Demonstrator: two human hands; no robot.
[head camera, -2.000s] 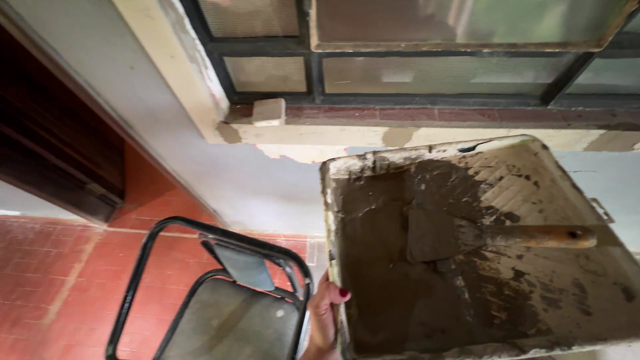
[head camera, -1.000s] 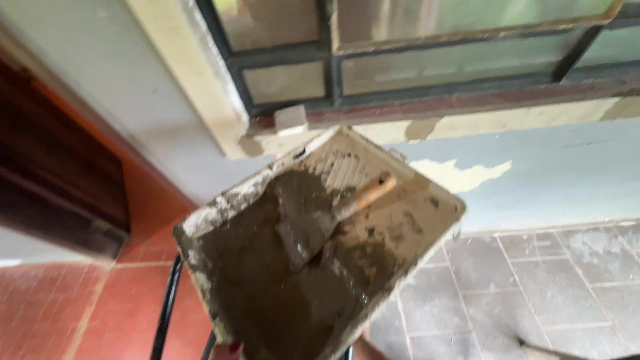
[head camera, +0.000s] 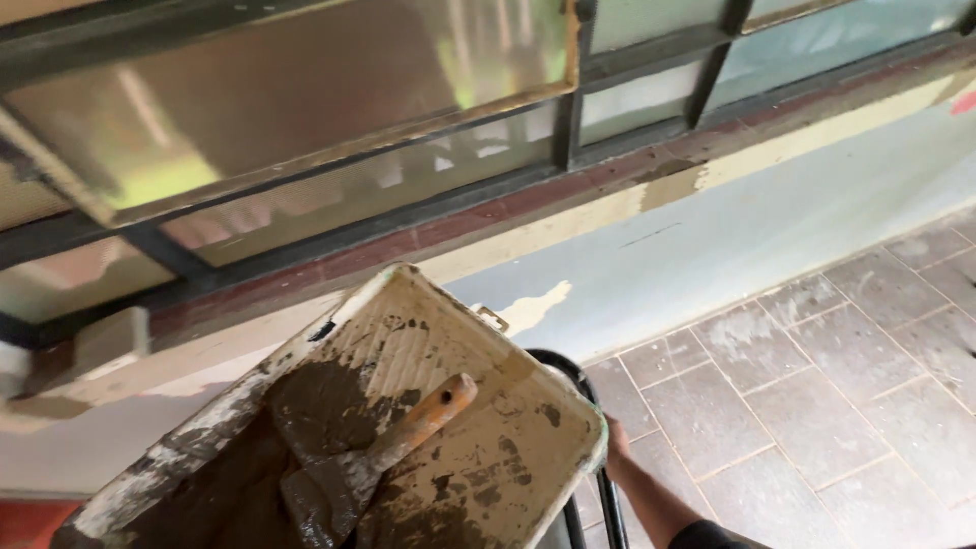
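The paint tray (head camera: 560, 381) fills the lower middle of the view, tilted, with wet grey-brown filler (head camera: 221, 488) in its deep end. A putty knife with a wooden handle (head camera: 423, 423) lies in it, its blade coated in the filler. My left hand is out of view. My right hand (head camera: 616, 444) is at the black tubular frame of a chair (head camera: 610, 507), just beyond the tray's right corner; the tray and frame hide most of its fingers, but it appears closed around the tube.
A dark metal window frame (head camera: 564, 130) with textured panes runs above a red-brown sill (head camera: 488, 217). A pale block (head camera: 114, 343) sits on the sill at left. Below are a patchy wall (head camera: 686, 252) and grey floor tiles (head camera: 762, 396).
The chair, earlier on the red floor at left, now shows over the grey tiles, right of the tray. My right hand and forearm have come into sight beside it. The view has swung.
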